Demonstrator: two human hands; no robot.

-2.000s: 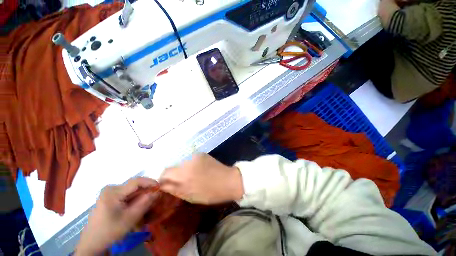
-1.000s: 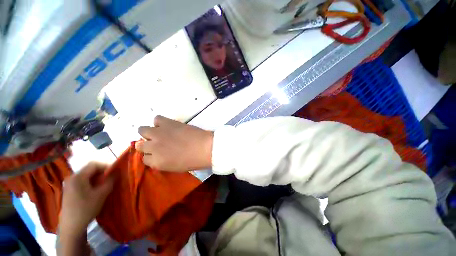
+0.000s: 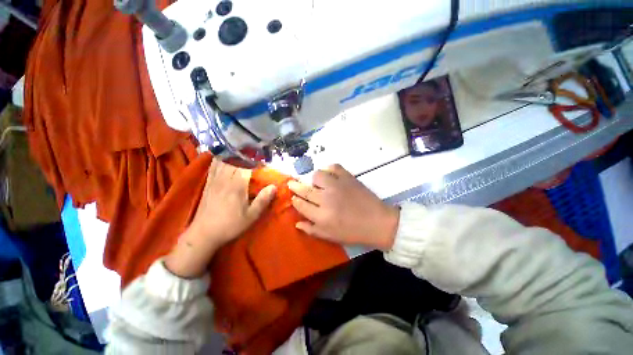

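Observation:
A rust-orange garment piece [image 3: 295,253] lies on the front of the machine bed and hangs over the table edge towards my lap. Its upper edge is at the lit presser foot and needle area [image 3: 274,158]. My left hand [image 3: 225,204] lies flat on the cloth, left of the needle area, fingers pointing to it. My right hand [image 3: 343,208] presses on the cloth just right of the needle area, fingertips on its edge. The industrial lockstitch machine [image 3: 326,41] is behind both hands. Whether the presser foot is down cannot be told.
A bundle of garment pieces [image 3: 97,90] drapes at the left. A lit smartphone [image 3: 430,118] lies on the bed, right of my right hand. Scissors [image 3: 575,104] lie farther right. A table-edge ruler [image 3: 486,172] runs along the front. A blue crate [image 3: 590,201] with orange cloth is below.
The cloth has moved from between my raised hands to the needle area. My left hand has moved up onto it and flattened. The view has shifted, showing more of the machine head.

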